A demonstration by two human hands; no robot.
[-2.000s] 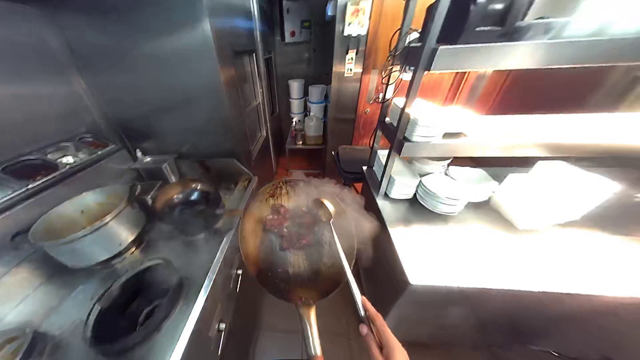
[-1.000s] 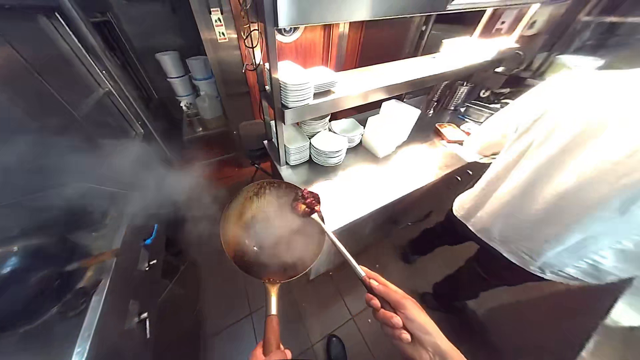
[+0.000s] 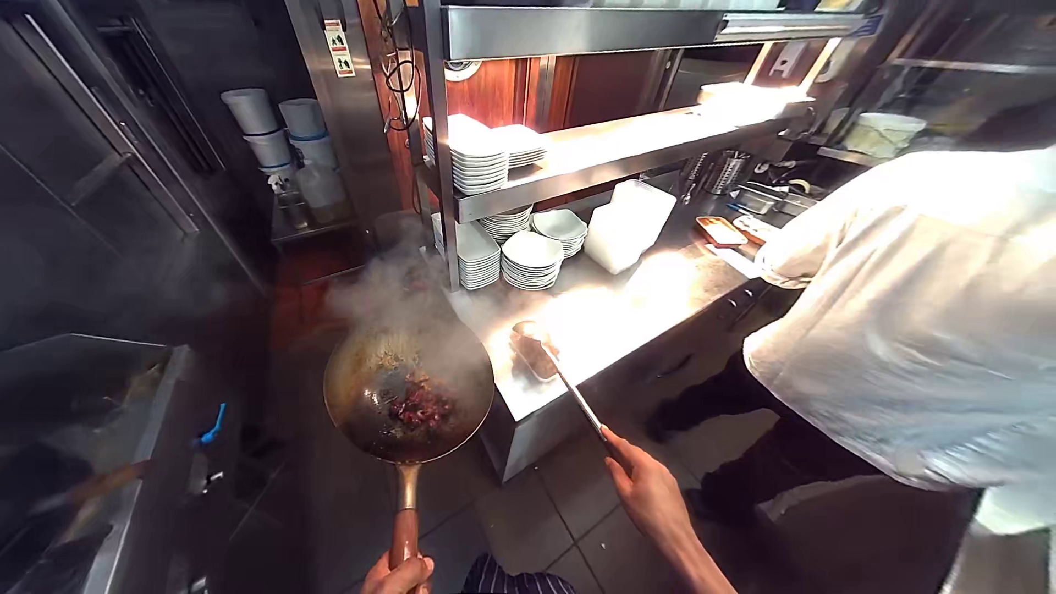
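Note:
My left hand [image 3: 398, 575] grips the wooden handle of a steaming wok [image 3: 355, 412], held over the floor beside the counter's near end. Dark reddish cooked food [image 3: 422, 404] lies in the bottom of the wok. In my right hand [image 3: 643, 483] is the handle of a long metal ladle [image 3: 580, 398]. Its bowl is at a small container [image 3: 538, 363] on the bright steel counter; glare hides part of both, and I cannot tell how much food the container holds.
Stacked white plates [image 3: 532, 252] and white containers [image 3: 639, 210] stand on the counter [image 3: 577, 318] under a steel shelf [image 3: 610, 153]. A person in a white jacket [image 3: 916, 313] stands close on the right. The stove edge [image 3: 148, 445] is at left, with white tubs [image 3: 252, 111] behind.
The view has swung right from the stove to the counter. A second ago the ladle held food over the wok's right rim; now its bowl is over the counter, at the container.

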